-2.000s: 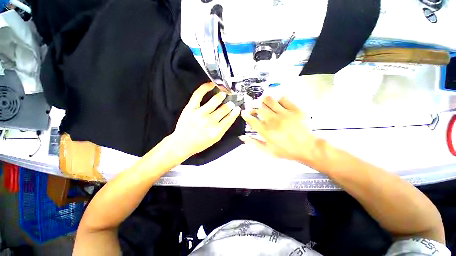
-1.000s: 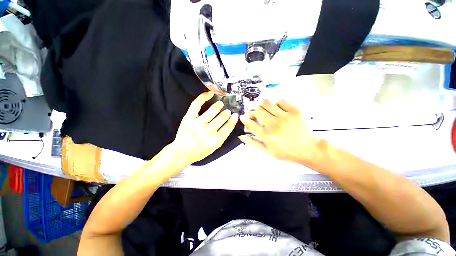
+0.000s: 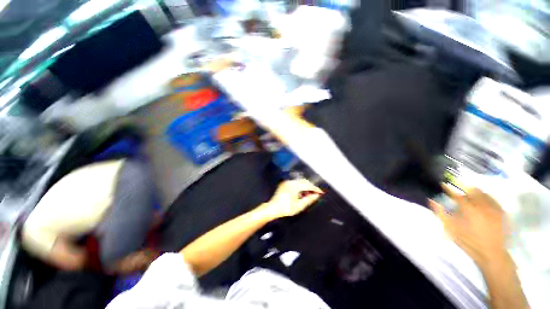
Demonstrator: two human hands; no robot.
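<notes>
The view is strongly blurred. The black garment piece (image 3: 392,121) lies across the table left of the sewing machine (image 3: 503,124), whose white head with a blue stripe shows at the right. My right hand (image 3: 476,220) is at the machine, its fingertips by the cloth's right end, fingers extended and no held thing visible. My left hand (image 3: 295,198) is off the cloth, in front of the table edge above my lap, fingers curled. A small dark red spot shows at its fingertips; I cannot tell what it is. The needle area is too blurred to make out.
The white table edge (image 3: 362,193) runs diagonally. Beyond my left hand are a blue crate (image 3: 202,130), a red item (image 3: 201,98) and a brown item (image 3: 235,130) low down. A bent-over person (image 3: 75,208) in pale clothing is at the left. A black heap (image 3: 223,187) lies beside me.
The view has swung left and blurred. My left hand has left the cloth by the needle and moved off the table's front edge. My right hand remains near the machine.
</notes>
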